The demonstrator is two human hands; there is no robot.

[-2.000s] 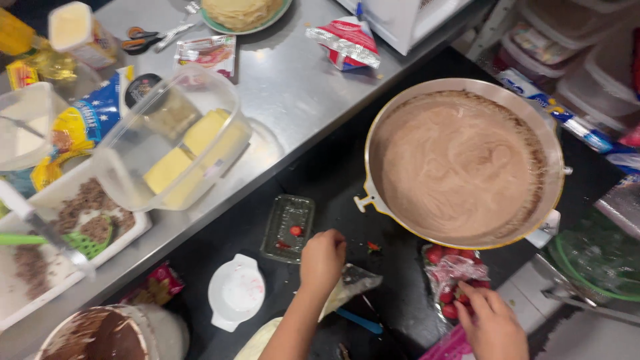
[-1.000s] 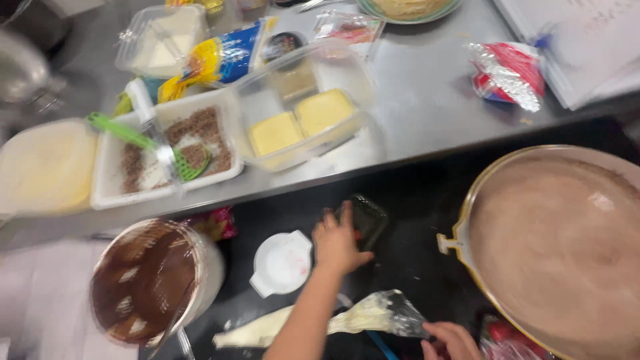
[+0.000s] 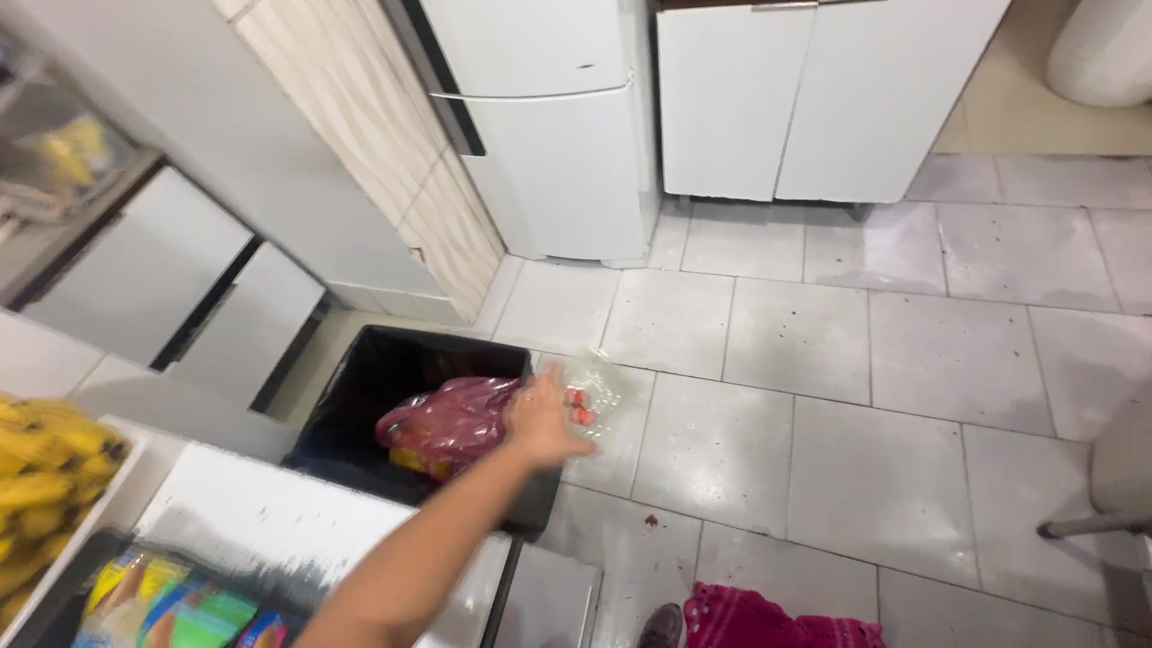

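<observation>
My left hand reaches out over the right rim of a black bin, blurred, with its thumb and fingers spread. Right beside the fingers is a clear plastic tray with red pieces in it, seen against the floor tiles. Whether the fingers grip the tray or only touch it cannot be told. Inside the bin lies a crumpled reddish plastic bag, with something yellow under it. My right hand is out of view.
Bananas and colourful packets sit at the lower left. A white refrigerator and white cabinet stand ahead. On the tiled floor are a pink cloth and a shoe.
The view has swung from the worktop to the bin and floor. My left hand, earlier at the clear tray on the dark surface, is now over the bin's rim. My right hand has left the view.
</observation>
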